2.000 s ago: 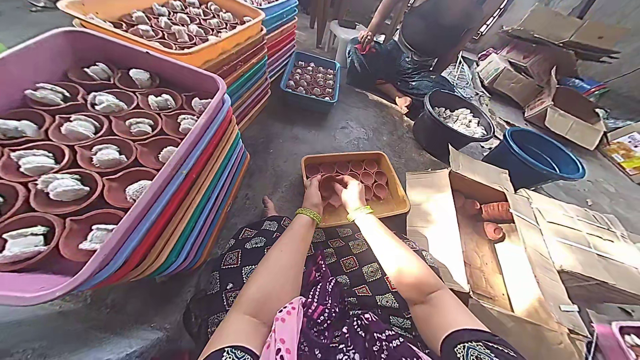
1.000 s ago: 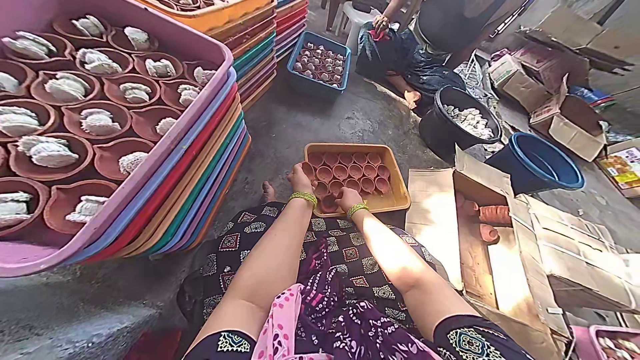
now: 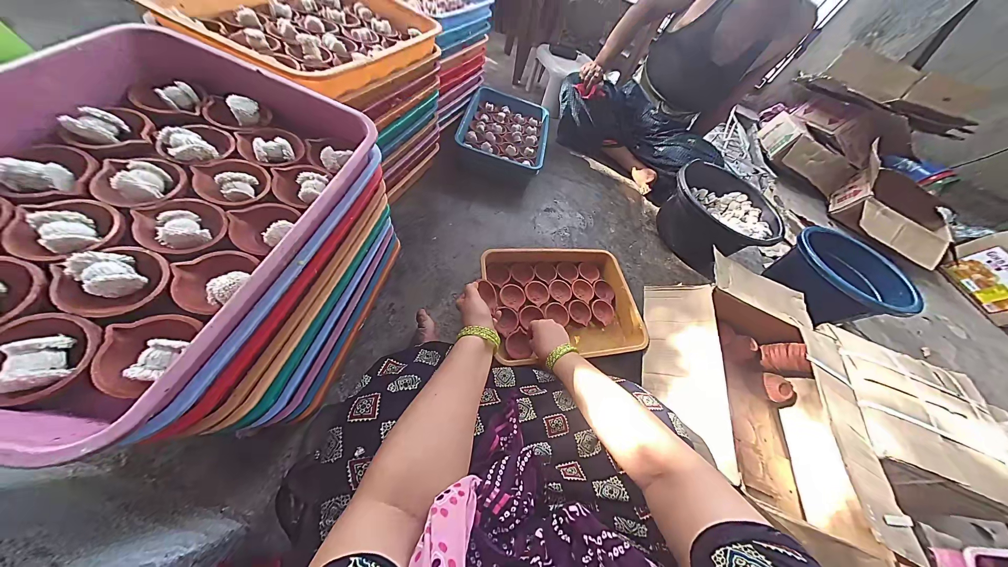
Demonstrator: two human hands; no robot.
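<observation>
Rows of small terracotta clay lamps (image 3: 560,291) stand in an orange plastic tray (image 3: 630,331) in front of my lap. At the tray's left edge is my left hand (image 3: 476,307), its fingers against a clay lamp at the end of a row; whether it grips the lamp is hard to tell. My right hand (image 3: 547,339) is over the near side of the tray, fingers bent, close to a lamp in the nearest row (image 3: 518,344). What its fingertips hold is hidden. Part of the tray's floor shows at the near right.
Stacked trays of lamps with white bundles, topped by a purple tray (image 3: 370,134), rise at left. A blue tray (image 3: 498,167) lies ahead. Right are an open cardboard box (image 3: 760,441) with clay lamps, a black tub (image 3: 685,228), a blue tub (image 3: 835,276) and a seated person (image 3: 693,71).
Two seconds ago my hands were together over the tray; now they are apart. More lamps stand in rows toward the tray's near side than one second ago.
</observation>
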